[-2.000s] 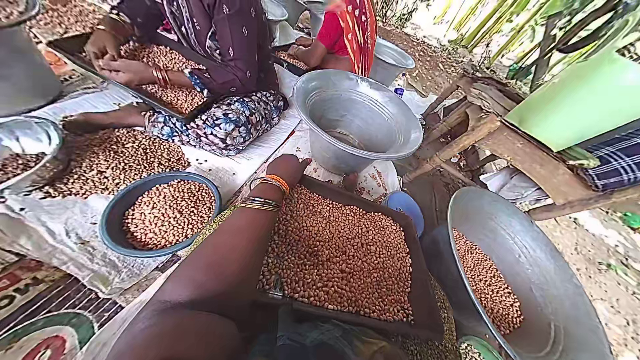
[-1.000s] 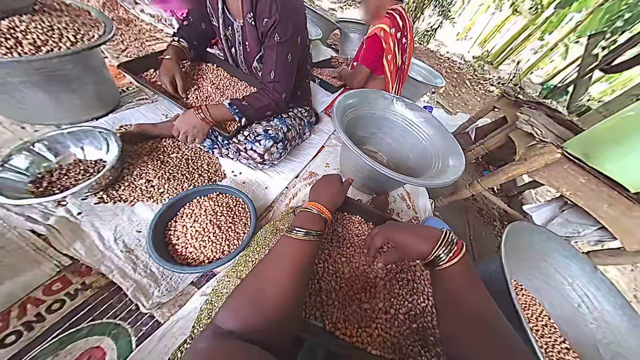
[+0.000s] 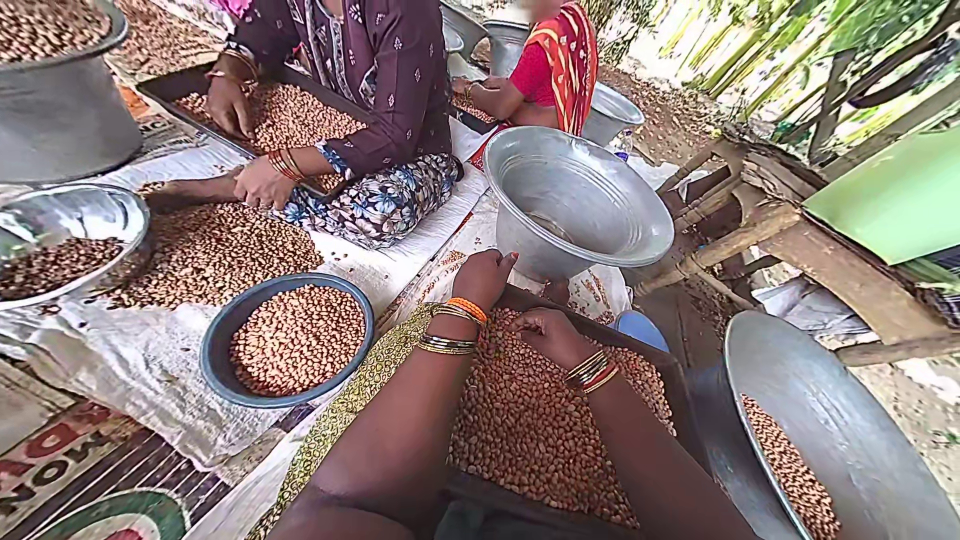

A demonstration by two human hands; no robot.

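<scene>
A dark rectangular tray point(image 3: 679, 375) full of reddish-brown nuts or seeds point(image 3: 525, 420) lies across my lap. My left hand point(image 3: 484, 277), with an orange band and bangles at its wrist, is closed at the tray's far left corner; whether it grips the rim is hidden. My right hand point(image 3: 551, 334), also in bangles, is over the nuts near the far side, its fingers curled down against them; anything between the fingertips is too small to tell. Just beyond the tray stands a wide metal pot point(image 3: 577, 202), its visible inside nearly bare.
On the left are a blue basin point(image 3: 360, 300) of nuts, a steel bowl point(image 3: 135, 225), a nut heap point(image 3: 225, 251) and a large pot point(image 3: 67, 120). A large metal basin point(image 3: 847, 420) is at right. Two people sit ahead, the nearer with a tray point(image 3: 165, 86). A wooden frame point(image 3: 847, 277) stands right.
My right hand, not seen two seconds ago, came in over the tray and has shifted slightly within it since. My left hand stays at the tray's far corner. The view has turned somewhat left.
</scene>
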